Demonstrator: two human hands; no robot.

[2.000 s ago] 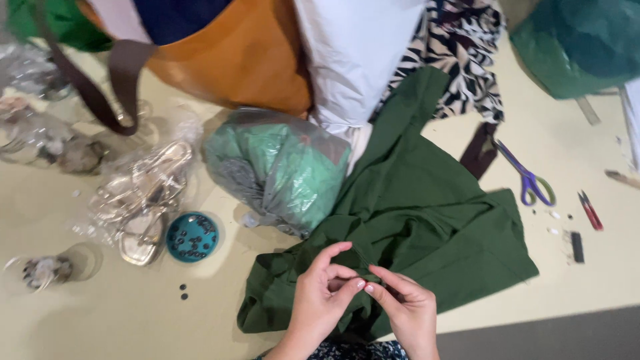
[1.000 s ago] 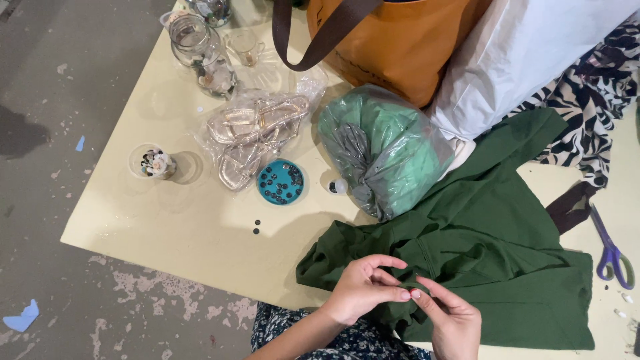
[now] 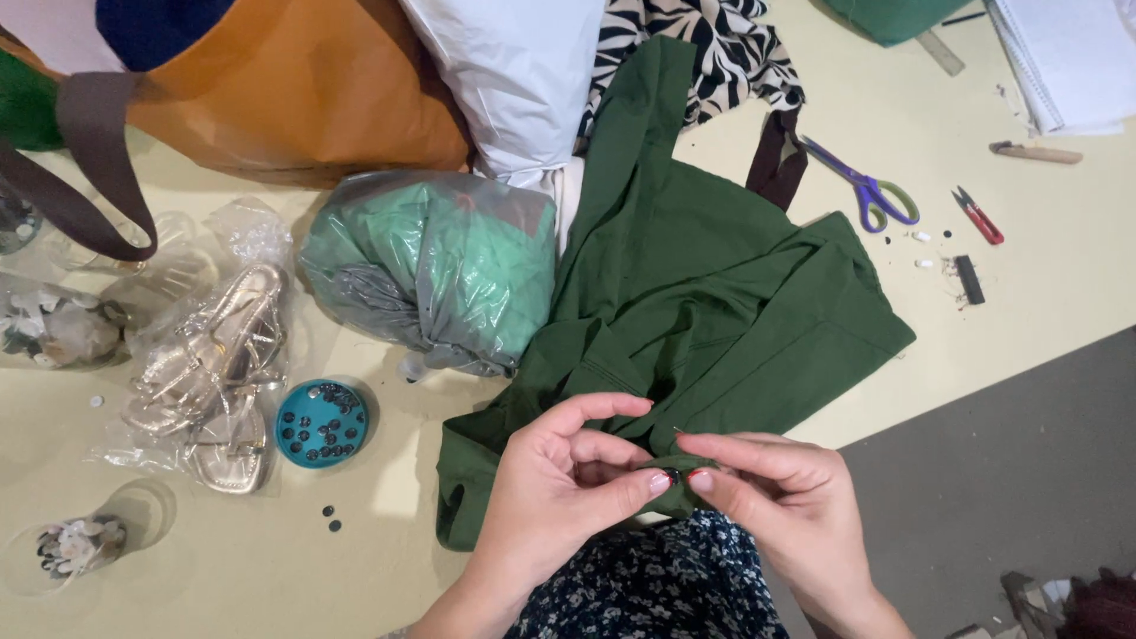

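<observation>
A dark green fabric garment [image 3: 701,293] lies spread over the table, its near edge raised between my hands. My left hand [image 3: 577,479] pinches that edge between thumb and fingers, against a small dark button [image 3: 674,477]. From the other side my right hand [image 3: 772,488] grips the same edge, thumb tip beside the button. A thin needle [image 3: 678,431] appears to stick up by my right index fingertip. To the left sits a round teal dish [image 3: 320,423] of dark buttons, with two loose dark buttons [image 3: 331,518] nearer me.
Scissors [image 3: 861,186], red thread snips [image 3: 978,216] and a seam-ripper-like wooden-handled tool [image 3: 1036,153] lie right. Left are bagged gold sandals [image 3: 235,355] and a glass of buttons [image 3: 80,546]. A plastic bag of green cloth [image 3: 435,266], an orange bag [image 3: 302,89] and a white bag [image 3: 519,80] stand behind.
The view has swung a lot between frames. Both hands remain pinched together at the green garment's near edge; no plain change in what they hold.
</observation>
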